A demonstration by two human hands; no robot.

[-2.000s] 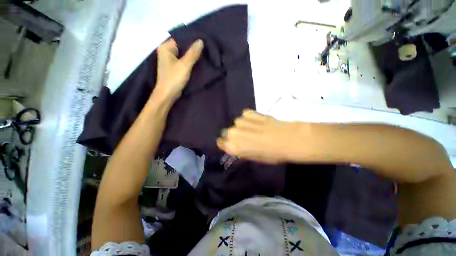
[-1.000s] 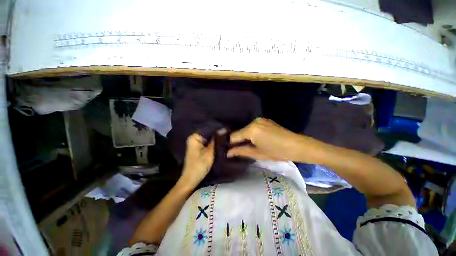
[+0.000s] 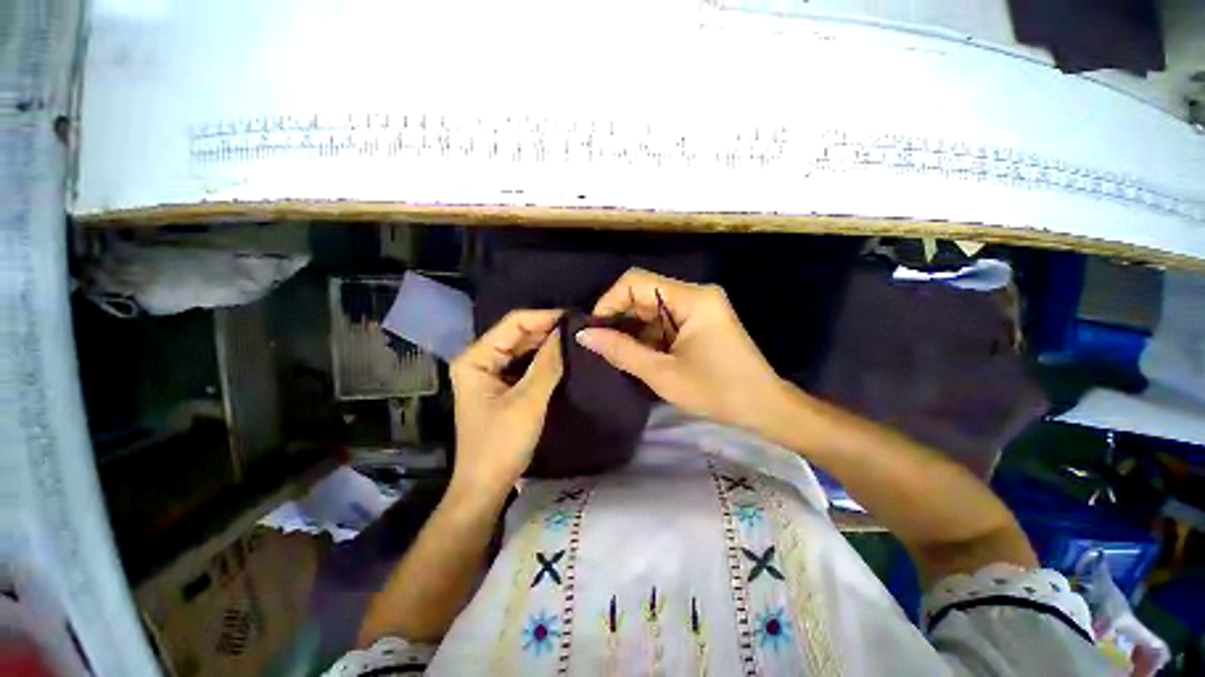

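A dark plum-brown cloth piece (image 3: 592, 421) hangs from my fingertips above my lap, in front of the white embroidered top. My left hand (image 3: 509, 384) pinches its upper edge between thumb and fingers. My right hand (image 3: 674, 341) pinches the same edge just beside it. The fingertips of both hands almost touch. A thin dark sliver shows between the fingers of my right hand; I cannot tell what it is. The lower part of the cloth falls against the top.
The white table (image 3: 529, 79) with a printed ruler (image 3: 489, 140) runs across the top. More dark cloth (image 3: 912, 357) hangs below it at right. A dark piece (image 3: 1090, 29) lies at the top right. Blue containers (image 3: 1084, 536) are at lower right, a cardboard box (image 3: 231, 608) at lower left.
The view has tilted from the table down to the lap. The cloth has left the tabletop and is over the lap. Since a second ago, both hands have closed together on its edge.
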